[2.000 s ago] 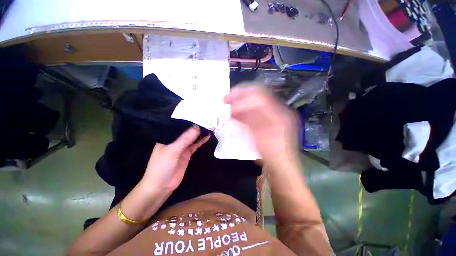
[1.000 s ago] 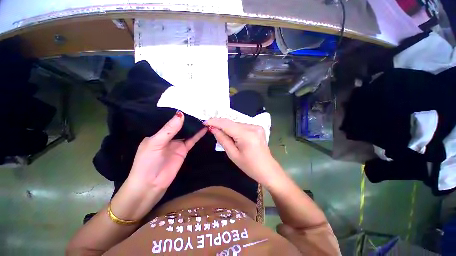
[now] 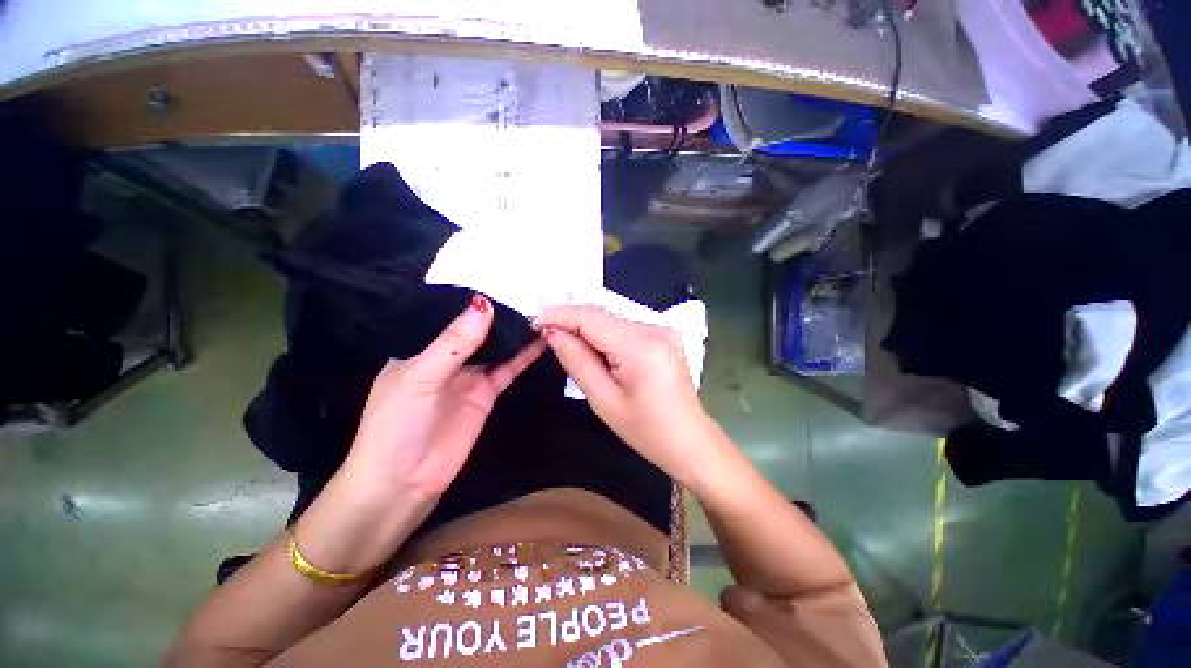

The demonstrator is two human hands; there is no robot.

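A black garment (image 3: pixel 353 320) lies over my lap, with a white fabric panel (image 3: pixel 673 326) joined along its edge. My left hand (image 3: pixel 431 405) lies palm up at the black cloth, its thumb on top and its fingers at the edge, holding the garment. My right hand (image 3: pixel 627 372) has thumb and forefinger pinched together at the black-white edge, close to my left fingertips. Whether a needle is between them is too small to tell. A white paper sheet (image 3: pixel 496 144) hangs from the table edge behind the cloth.
The white table edge (image 3: pixel 496 33) crosses the top, with a wooden drawer (image 3: pixel 222 98) below it at left. A black cable (image 3: pixel 896 78) hangs over the edge. A pale pink bin (image 3: pixel 1025 59) stands at top right. Black and white garments (image 3: pixel 1032 313) are heaped at right, with dark cloth at left.
My right hand, blurred and raised over the white panel two seconds ago, came down to the edge beside my left fingers. It has hardly moved in the last second.
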